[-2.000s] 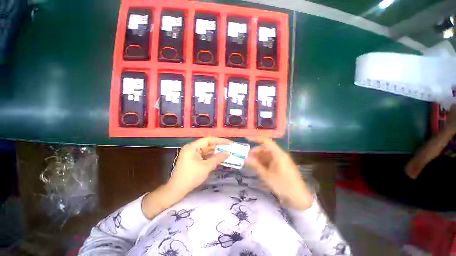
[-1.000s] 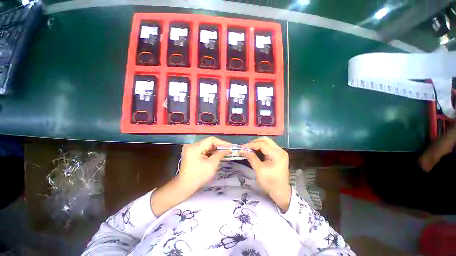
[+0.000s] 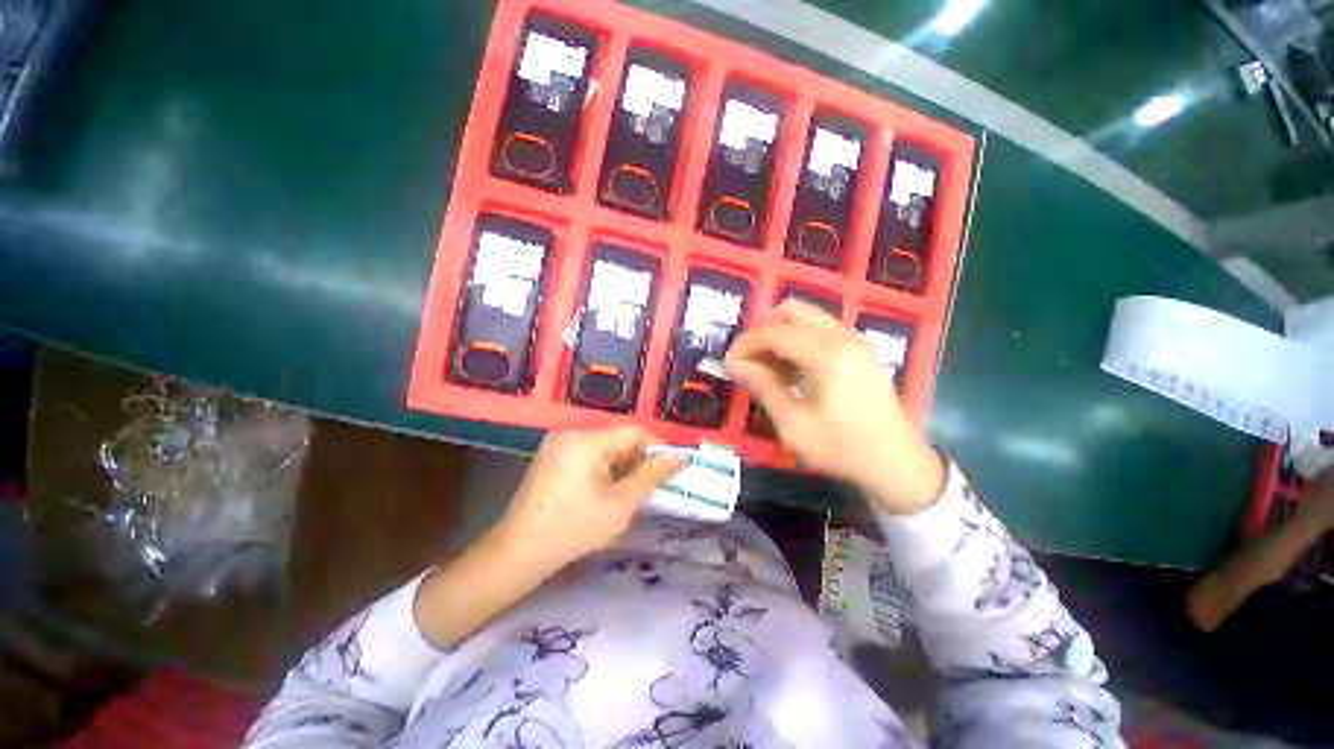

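Note:
My left hand (image 3: 585,490) holds the label sheet (image 3: 695,486), white with green printed bands, at the bench edge below the tray. My right hand (image 3: 827,388) is over the front row of the red-orange phone tray (image 3: 563,416). Its fingertips pinch a small pale label (image 3: 716,367) at the lower part of the front-row middle phone (image 3: 702,344); whether it touches the phone I cannot tell. The phones lie open-backed in two rows, with white patches and orange rings. My right hand partly hides the two front-row phones on the right.
A long white label strip (image 3: 1207,351) curls on the green bench (image 3: 264,220) at right. Another person's forearm (image 3: 1265,561) is at the right edge. Clear plastic waste (image 3: 176,468) lies in a brown carton (image 3: 351,505) below the bench at left. A printed sheet (image 3: 863,585) shows below the bench edge.
My right hand has moved from the label sheet up over the tray with a small label. My left hand still holds the sheet, now turned face up. The view has tilted and shifted.

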